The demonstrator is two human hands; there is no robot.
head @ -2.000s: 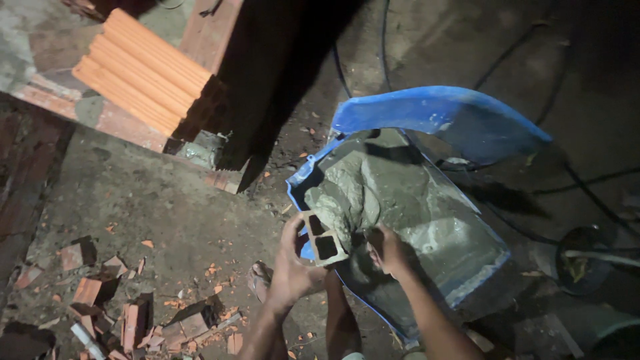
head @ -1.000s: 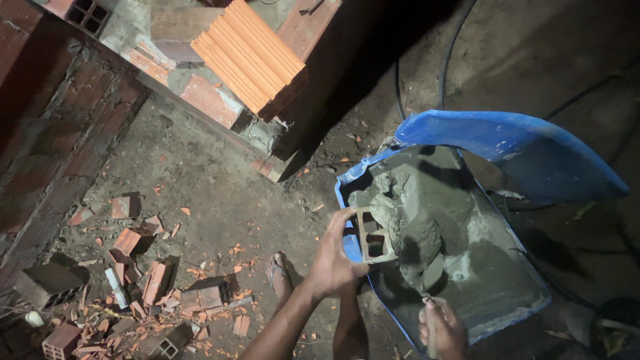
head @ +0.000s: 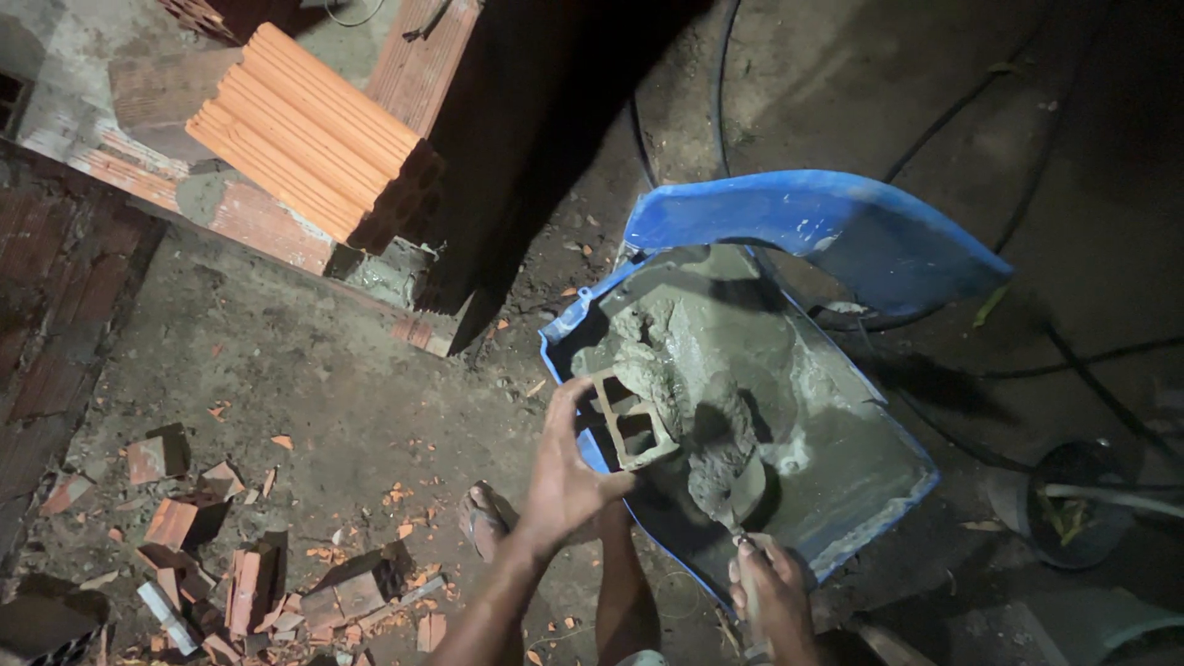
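Observation:
My left hand (head: 569, 476) grips a piece of hollow clay brick (head: 636, 435) by its side, its open cells facing up, over the left edge of a blue plastic tub (head: 893, 518). Wet mortar (head: 647, 370) clings to the brick's far side. My right hand (head: 772, 583) is closed around the handle of a trowel (head: 747, 490), whose blade carries a lump of mortar, low over the grey mortar (head: 740, 324) in the tub. The blade is partly hidden by its load.
An orange hollow brick (head: 305, 134) lies on the low brick wall (head: 268, 222) at upper left, beside fresh mortar. Broken brick pieces (head: 342, 592) litter the ground at lower left. A curved blue plastic piece (head: 814, 208), black hoses (head: 720, 83) and a dark bucket (head: 1078, 509) are around the tub.
The trowel blade, hidden two seconds ago, now shows with mortar on it. My left hand still holds the brick piece at the tub's left edge. The view has shifted.

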